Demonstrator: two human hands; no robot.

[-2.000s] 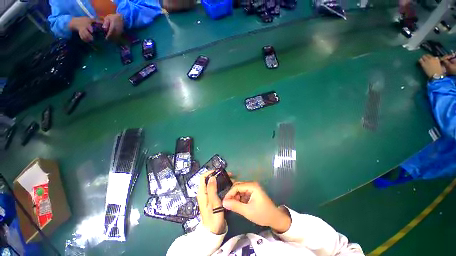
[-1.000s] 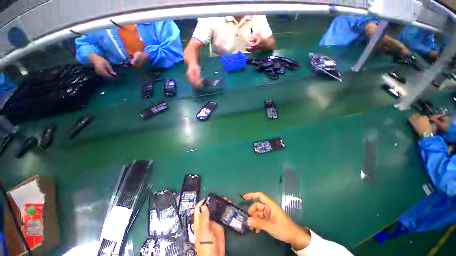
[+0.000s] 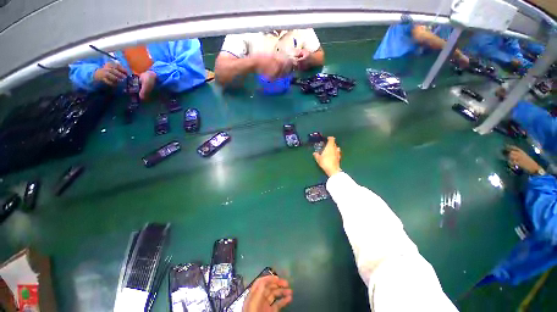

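Note:
My right hand [image 3: 330,156] is stretched far forward over the bench and holds a phone housing [image 3: 316,141] by its near end, low at the bench surface. Another housing [image 3: 316,192] lies beside my right forearm. My left hand [image 3: 269,295] is at the bottom edge, partly cut off, over the pile of part-built phones; its fingers are curled beside a tilted housing [image 3: 249,291], and I cannot tell whether it grips it. More housings [image 3: 222,268] lie to its left. I see no adhesive strip on the visible fingers.
A striped strip-sheet stack [image 3: 144,262] lies left of the pile, an open cardboard box [image 3: 36,274] lower left. Spaced housings [image 3: 214,144] cross the bench. Opposite are workers, a blue bin [image 3: 274,84], a phone heap [image 3: 325,85] and a bag [image 3: 387,84]. Frame posts [image 3: 507,82] stand right.
My right hand has moved from beside my left hand to far forward, carrying the housing. My left hand has let go of that housing and moved lower. The spaced line of housings has shifted left.

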